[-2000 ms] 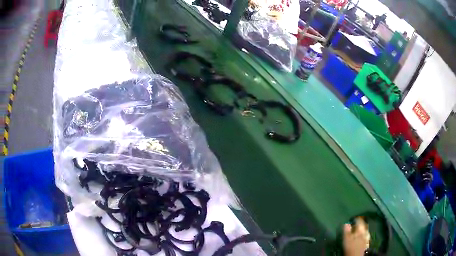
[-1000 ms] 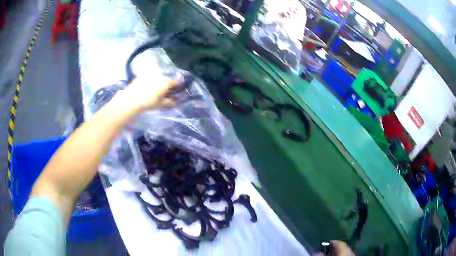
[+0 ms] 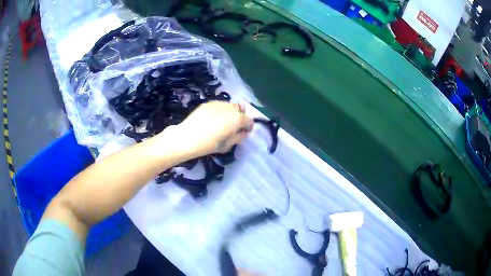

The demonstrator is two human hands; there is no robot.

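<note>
My left hand [image 3: 222, 126] is over the right edge of a heap of black yokes [image 3: 161, 94] that spills from a clear plastic bag [image 3: 81, 81]. Its fingertips are beside or on the end of a yoke [image 3: 273, 135]; whether they grip it is hidden. My right hand [image 3: 250, 273] is mostly cut off by the bottom edge, at a blurred black headband [image 3: 229, 242] tilted above the white foam. A thin dark wire [image 3: 287, 194] shows near the headband's upper end. Another yoke [image 3: 312, 253] lies right of the headband, beside a white-headed mallet [image 3: 346, 222].
A green belt [image 3: 344, 118] runs along the right, with headband assemblies at its far part [image 3: 301, 40] and one nearer [image 3: 430, 188]. Thin black pieces [image 3: 412, 268] lie at the bottom right. A blue bin [image 3: 54, 172] stands at lower left. A green ledge [image 3: 377, 75] borders the belt.
The view has shifted toward the near bench. My left hand has moved from the bag's far part to the heap's right edge. The headband, mallet and thin pieces have come into view.
</note>
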